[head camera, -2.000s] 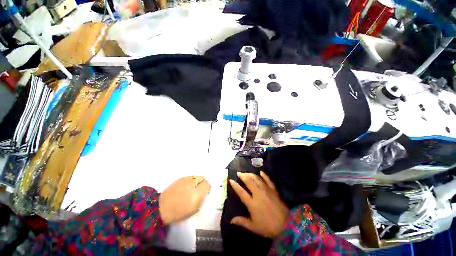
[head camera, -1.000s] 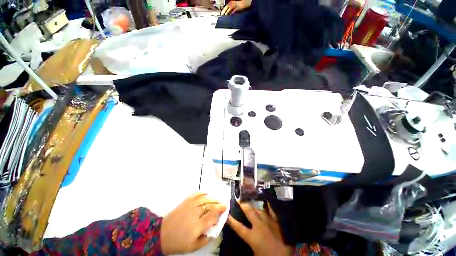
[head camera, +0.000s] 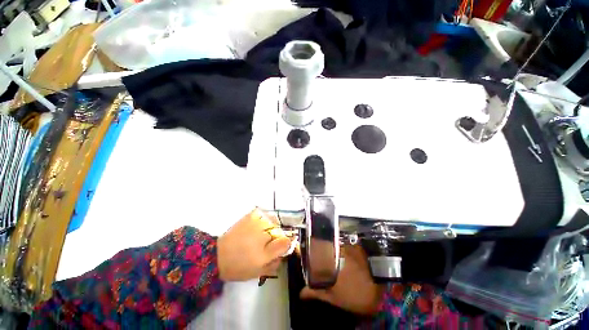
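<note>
The sewing machine head (head camera: 400, 174) is close in front of me, white with dark round plugs. The shiny take-up lever guard (head camera: 321, 242) stands at its front and hides the needle area. My left hand (head camera: 255, 247) is beside the guard with its fingers pinched together near the needle area; a small white piece shows at the fingertips. My right hand (head camera: 349, 277) is behind and right of the guard, partly hidden, on the black garment piece (head camera: 298, 309). Its fingertips are hidden.
A black fabric strip (head camera: 539, 167) lies across the machine arm. A clear plastic bag (head camera: 510, 287) is at the lower right. Black cloth (head camera: 200, 97) lies behind the machine. A taped brown board (head camera: 61, 200) and striped stack (head camera: 10, 167) are at the left.
My view has moved closer to the machine head. My left hand has moved right to the needle area, and the larger white piece seen under its fingers now shows only as a small bit.
</note>
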